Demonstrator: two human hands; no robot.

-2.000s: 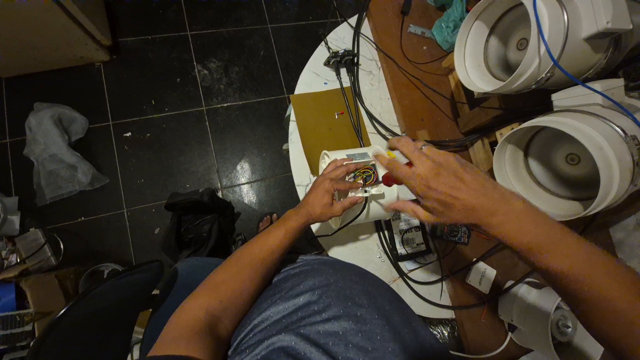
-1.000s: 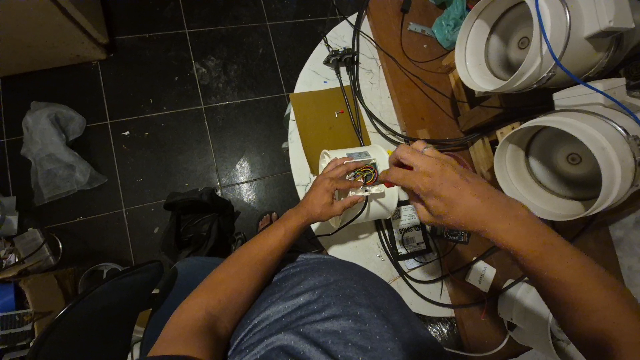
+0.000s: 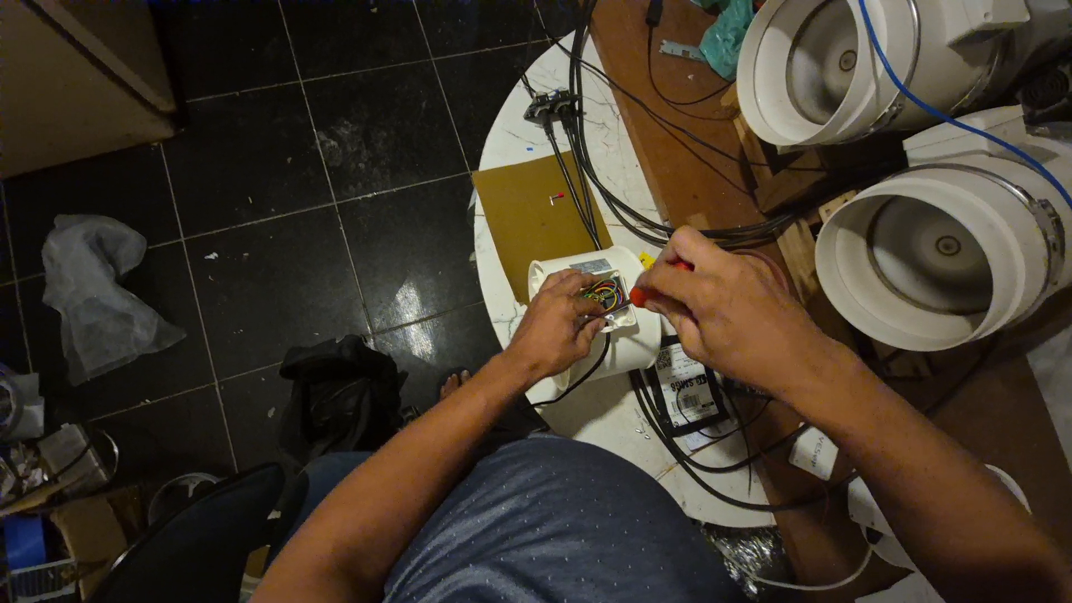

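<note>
A white plastic cylindrical duct fan housing lies on its side on the white marble-patterned table. Its wiring box is uncovered, showing a bundle of coloured wires. My left hand rests over the housing, fingers at the near left edge of the box. My right hand grips a screwdriver with a red handle, its shaft reaching over the box towards my left fingertips. What the tip touches is hard to tell. A black cable runs out from under my left fingers.
Beyond the housing lies a brown sheet with a small red-ended piece. Black cables loop over the table. Two large white duct fans stand right. A labelled black packet lies near my right wrist; a black bag is on the floor.
Two seconds ago my right hand was more spread above the housing; its fingers are now gathered around the red screwdriver handle beside the box. My left hand has stayed on the housing.
</note>
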